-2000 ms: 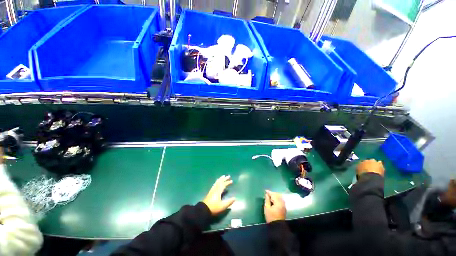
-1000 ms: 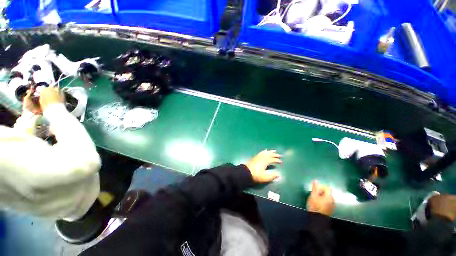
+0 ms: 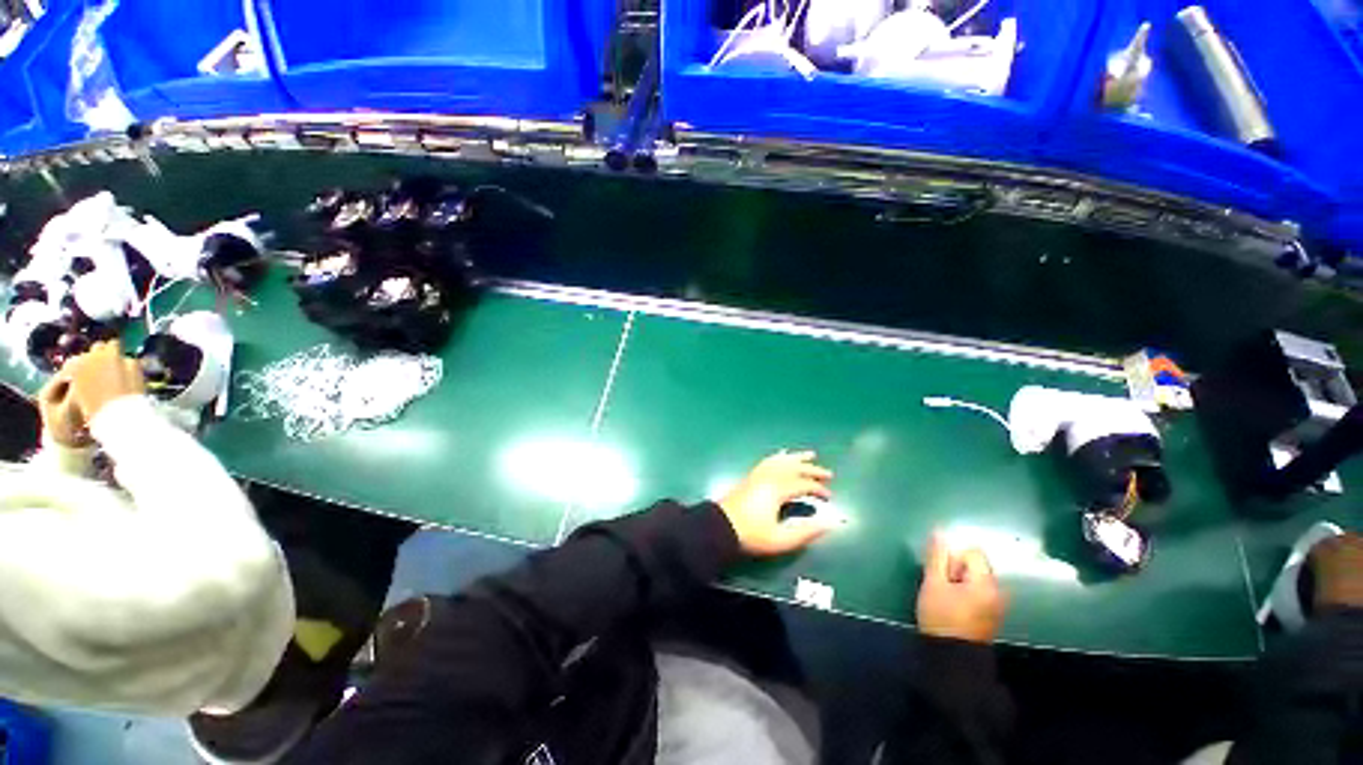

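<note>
My left hand (image 3: 777, 505) rests on the green bench top with its fingers apart; a small dark patch shows between thumb and fingers, and no object can be made out there. My right hand (image 3: 961, 587) lies to its right, fingers curled in, with nothing visible in it. Further right, a white camera housing (image 3: 1064, 416) lies on its side, its white tail cable pointing left. Wires run from its black open end to a black module (image 3: 1115, 540) with a shiny face. Neither hand touches them. A small white piece (image 3: 813, 593) lies at the near edge.
Black modules (image 3: 392, 284) and a heap of clear loops (image 3: 344, 392) lie to the left. At far left, a person's hands (image 3: 93, 392) are among white housings. A small box (image 3: 1158, 380), a black device (image 3: 1303, 404) and another hand (image 3: 1335, 573) are right. Blue bins (image 3: 882, 123) stand behind.
The view has swung left and down, bringing the left neighbour and the white housings into sight. My hands stay near the same bench spot. The housing and its module look unmoved.
</note>
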